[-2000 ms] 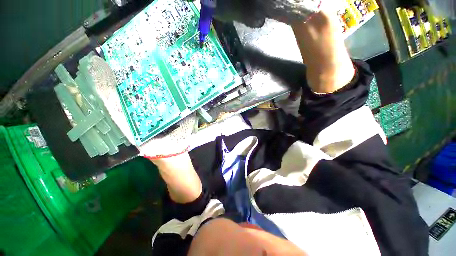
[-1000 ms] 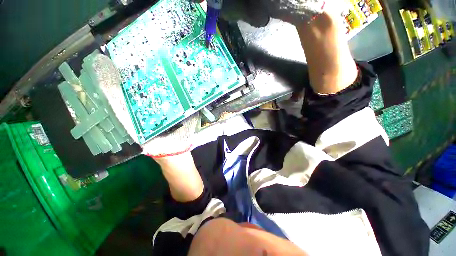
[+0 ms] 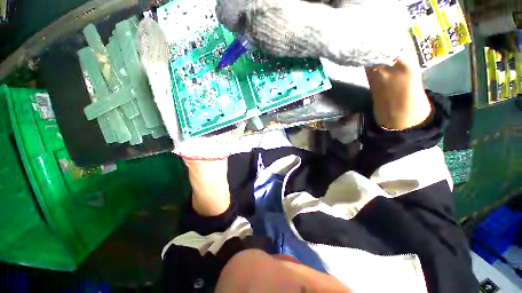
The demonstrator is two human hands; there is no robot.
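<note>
A teal-green circuit board [image 3: 209, 98], two halves with solder dots and white print, is held with its underside up near the top centre. My left hand [image 3: 163, 80], in a knitted grey-white glove with a red cuff edge, holds the board along its left and near edges. My right hand [image 3: 312, 31], gloved too, is over the board's upper right part and grips a blue-purple marker pen [image 3: 233, 52]. The pen's tip is over the board's left half; I cannot tell if it touches.
Pale grey-green strips [image 3: 117, 86] lie crossed on a black pad [image 3: 63, 86] at left. A green crate [image 3: 34, 171] stands at lower left. Boards with yellow parts [image 3: 438, 31] lie at upper right; teal boards [image 3: 458, 166] lie low at right.
My right hand and the pen have moved from the board's right half to its left half. The board is now less tilted in view, and the strips sit higher and further right.
</note>
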